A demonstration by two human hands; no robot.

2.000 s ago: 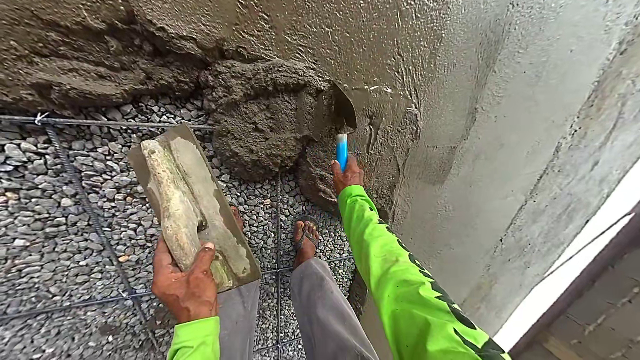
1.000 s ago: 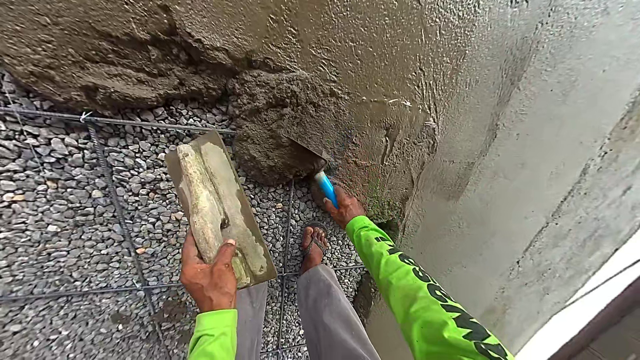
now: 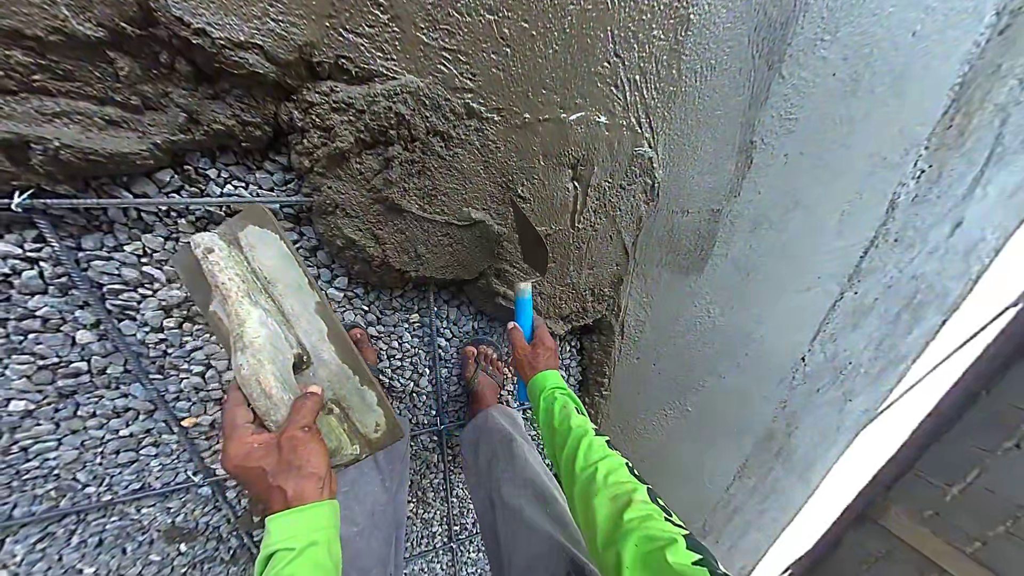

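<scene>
My left hand (image 3: 280, 452) grips the lower end of a cement-caked plastering float (image 3: 292, 340), its handle side facing up, over the gravel. In my right hand (image 3: 534, 352) is the blue handle of a pointed trowel (image 3: 530, 240). The trowel blade is seen nearly edge-on in front of the wet mortar; whether it touches cannot be told. A thick mound of wet mortar (image 3: 400, 176) lies along the foot of the wall, left of and above the trowel. Wet mortar also coats the wall face (image 3: 584, 88).
Grey gravel (image 3: 64, 320) covers the ground, crossed by steel reinforcing bars (image 3: 128, 344) tied with wire. My sandalled foot (image 3: 482, 372) stands on it near the mortar. A smoother grey wall surface (image 3: 768, 264) rises at the right, with a block surface (image 3: 960, 472) beyond it at lower right.
The trowel has swung from pointing up-left, low against the mortar mound, to pointing upward beside it. The mound's lower right part looks smeared. My left hand still holds the float.
</scene>
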